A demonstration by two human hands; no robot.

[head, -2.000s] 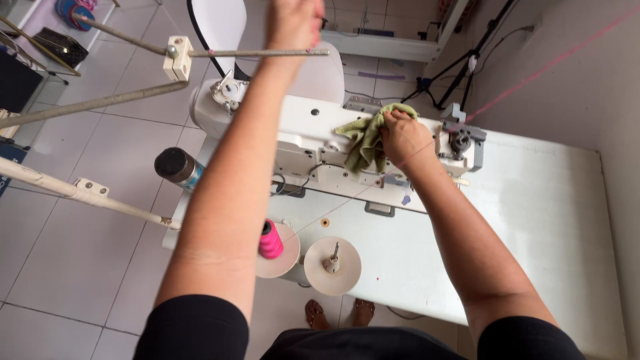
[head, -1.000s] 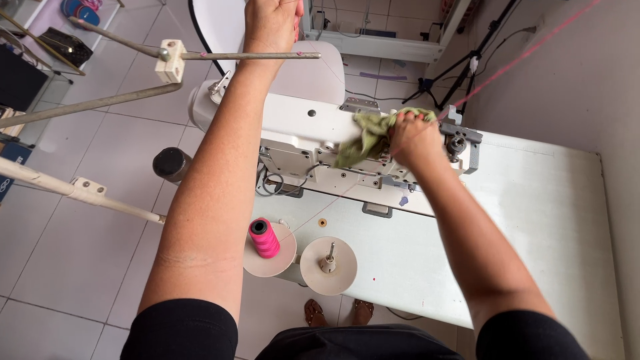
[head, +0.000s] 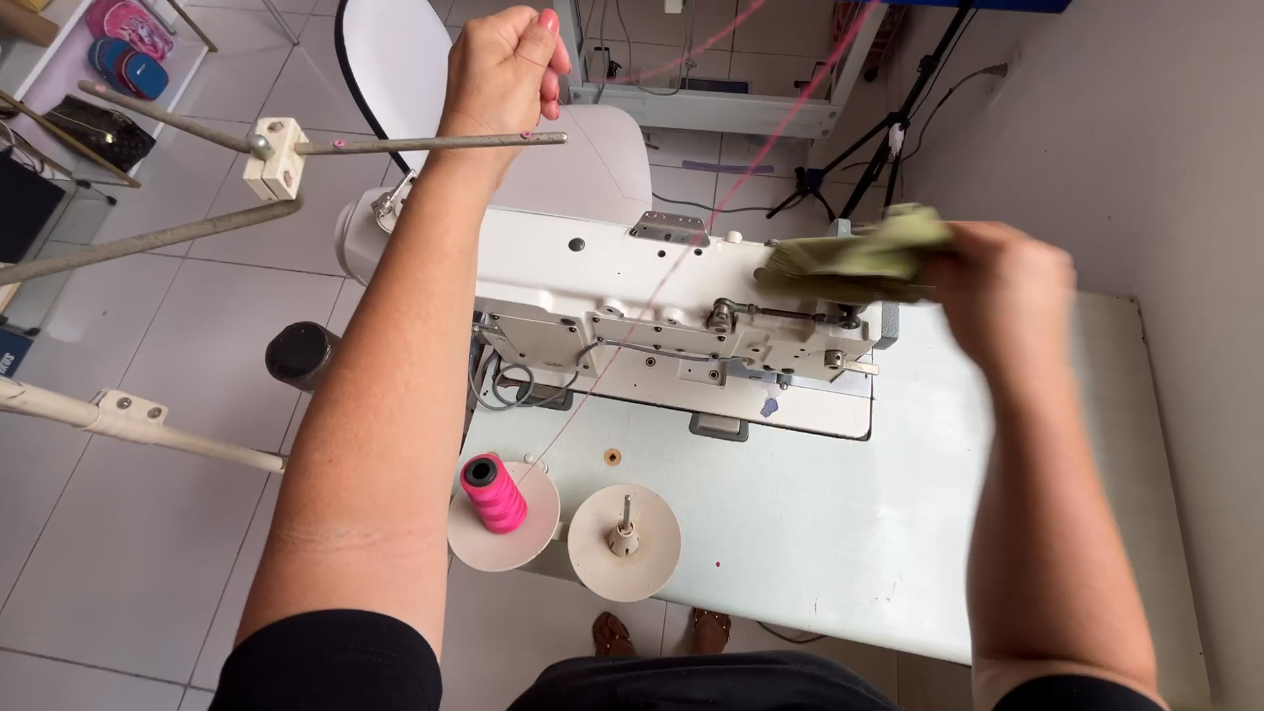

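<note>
My right hand (head: 1007, 286) grips a green cloth (head: 869, 259), blurred, over the right end of a white industrial sewing machine (head: 563, 247). My left hand (head: 509, 74) is raised beyond the machine, above the chair, its fingers curled; a fine thread runs from it, and the thread's end inside the fingers is hidden. From a cone of pink thread (head: 494, 499) on a round spool plate (head: 533, 533), a pink strand rises across the machine to the upper right. Beside it is a spool plate with a bare pin (head: 642, 568).
The metal thread-stand rod (head: 434, 143) crosses at my left wrist. A white chair (head: 583, 163) and a black tripod (head: 869, 168) stand beyond the machine. The white table (head: 849, 533) reaches toward the right wall. A black-topped cylinder (head: 301, 355) is beside my left forearm.
My right hand has lifted the green cloth off the machine's top and moved right, uncovering the linkage at that end. My left hand stays raised beyond the machine.
</note>
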